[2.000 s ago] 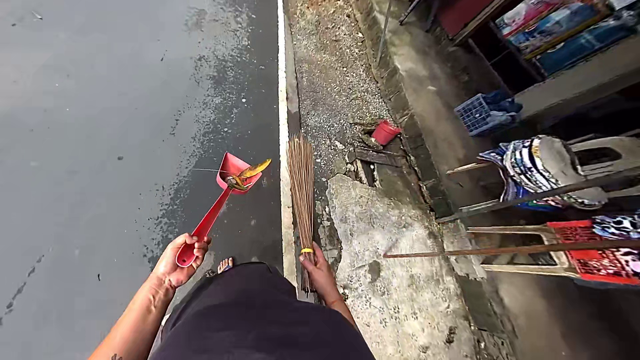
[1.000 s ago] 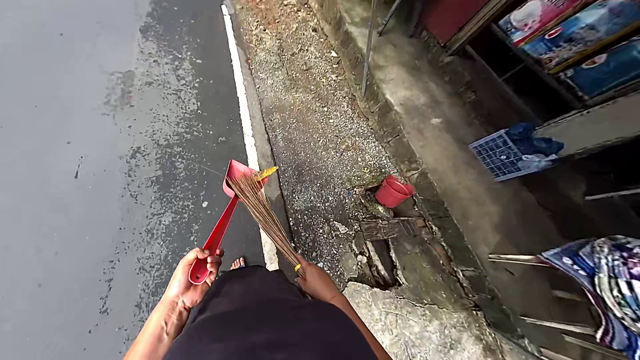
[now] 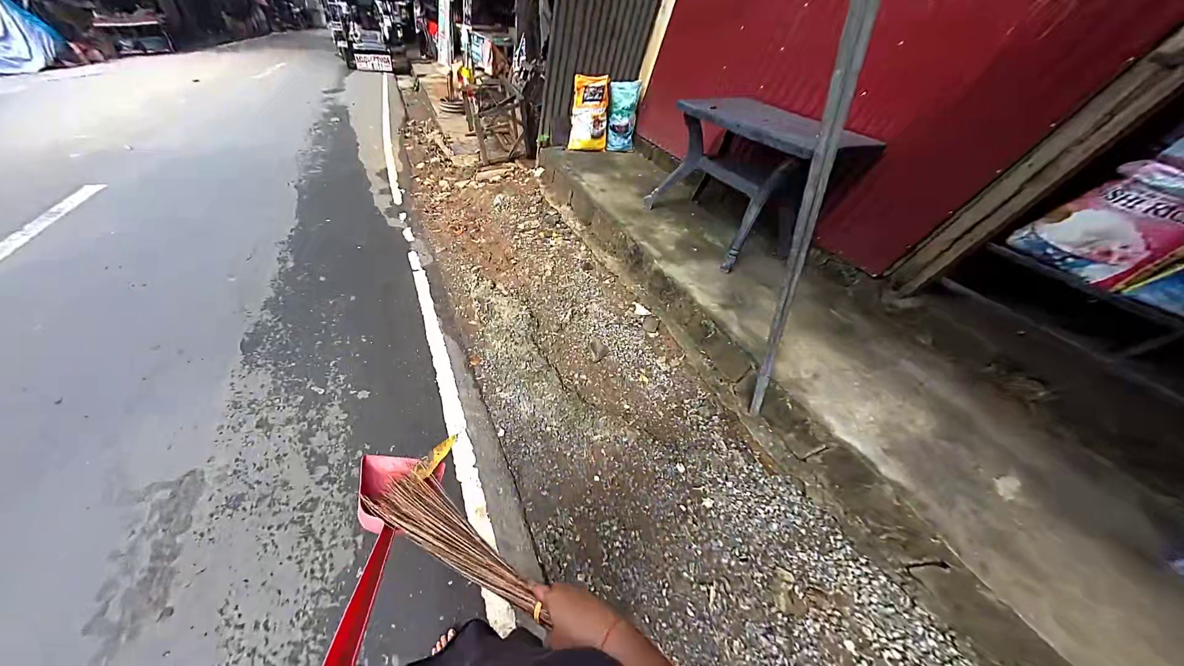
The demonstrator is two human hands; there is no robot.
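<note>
My right hand (image 3: 578, 615) is closed around the banded end of a stick broom (image 3: 453, 546) at the bottom centre. The broom's bristle tips lie over the pan of a red long-handled dustpan (image 3: 365, 592), above the road's edge. A yellow leaf-like piece (image 3: 438, 456) pokes out beside the bristles at the pan's right side; other contents are hidden under them. The dustpan's handle runs down out of the frame, and my left hand is outside the view.
A white road line (image 3: 444, 370) borders a gravel strip (image 3: 629, 462). To the right is a raised concrete walkway (image 3: 832, 370) with a leaning post (image 3: 814, 213), a dark bench (image 3: 768, 125) and two upright bags (image 3: 589, 111). A vehicle (image 3: 370, 42) stands up the road.
The broom has swung from upright beside the dustpan to lying across its pan. The view has tilted up along the road, and my left hand has left it.
</note>
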